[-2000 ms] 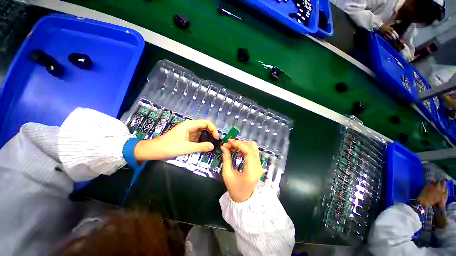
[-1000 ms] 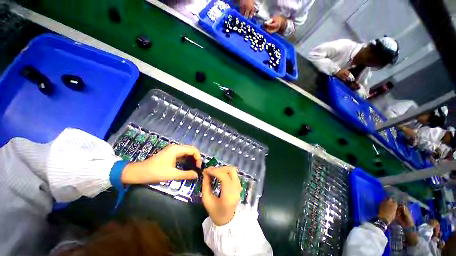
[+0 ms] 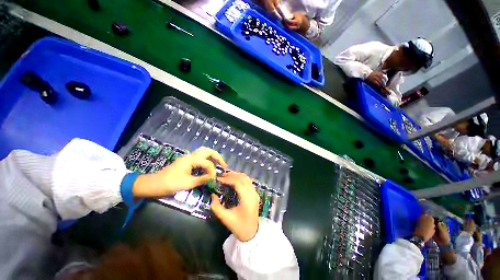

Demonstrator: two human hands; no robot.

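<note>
My left hand [image 3: 176, 176], with a blue band at the wrist, pinches a small black housing [image 3: 198, 171] above the clear blister tray. My right hand [image 3: 241, 203] meets it, fingertips curled around a green circuit board [image 3: 212, 186] at the housing. The fingers hide most of both parts, so I cannot tell how far the board sits in the housing. The clear blister tray [image 3: 219, 136] lies under my hands, with green boards in its near row of slots and its far slots showing bare plastic.
A blue bin [image 3: 104, 109] at the left holds a few black pieces. Beyond, the green conveyor belt [image 3: 252, 98] carries scattered black pieces. A second blister tray [image 3: 353, 219] and another blue bin [image 3: 397, 210] lie right, near a co-worker's hands. Co-workers sit across the belt.
The view has swung up and right since the first frame. The belt pieces have shifted left. The green board has moved from above my right fingertips to lower between both hands.
</note>
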